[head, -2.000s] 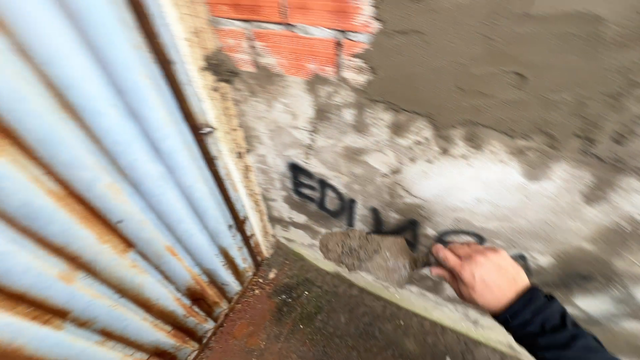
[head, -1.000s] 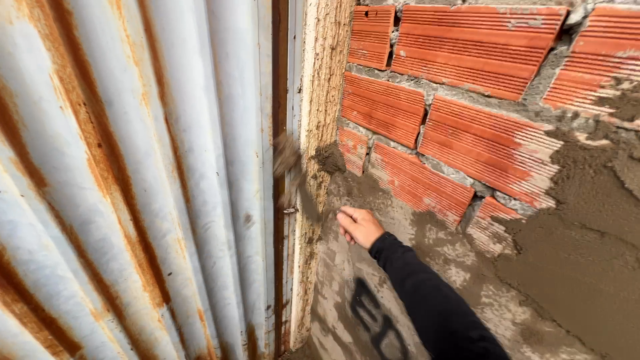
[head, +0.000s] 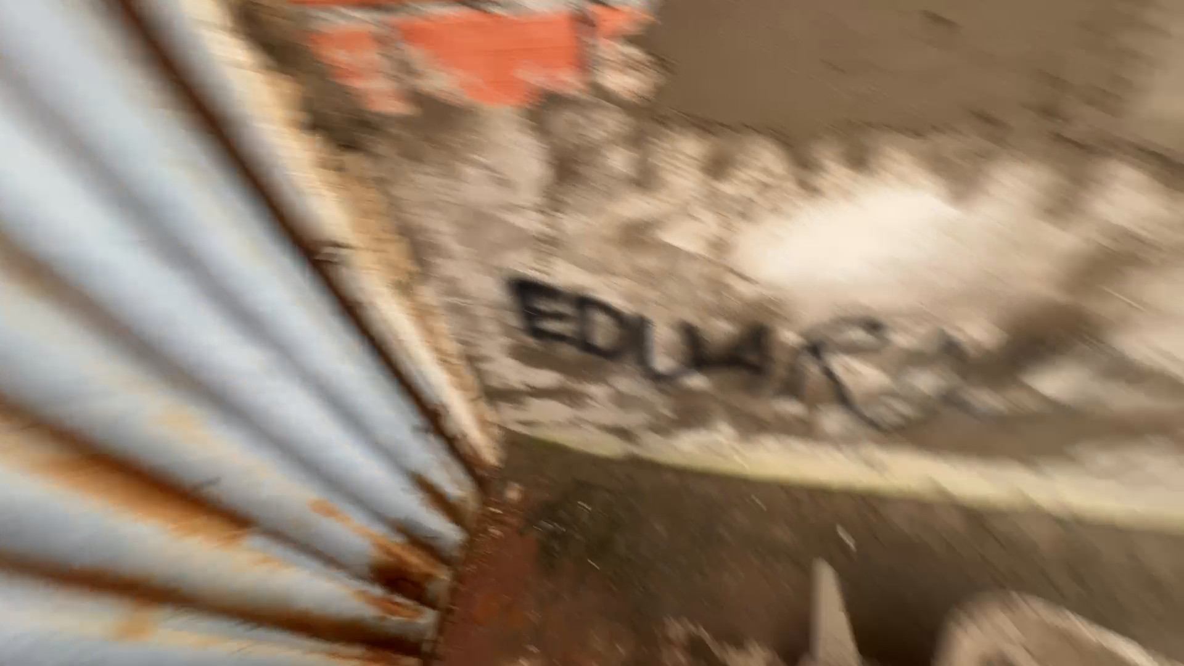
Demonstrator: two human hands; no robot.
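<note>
Neither my left hand nor my right hand is in the frame. The view is blurred. A brick wall with exposed orange hollow brick (head: 499,55) shows at the top, beside a smooth area of grey-brown mortar (head: 888,65). Below lies a rough, patchy plaster band (head: 851,240) with black painted writing. At the bottom edge a pale pointed thing (head: 832,615), perhaps the tip of a tool, stands up next to a rounded, mortar-coloured rim (head: 1036,629), possibly of a bucket. What these two belong to is cut off.
A corrugated metal sheet (head: 185,305) with rust streaks fills the left side, its edge against a pale rough post (head: 370,231) in the corner. Brown, dirty ground (head: 666,546) runs along the foot of the wall.
The hand with the trowel, at the post a second ago, has left the view. The view has swung down to the wall's foot, where the pointed thing and rounded rim now show.
</note>
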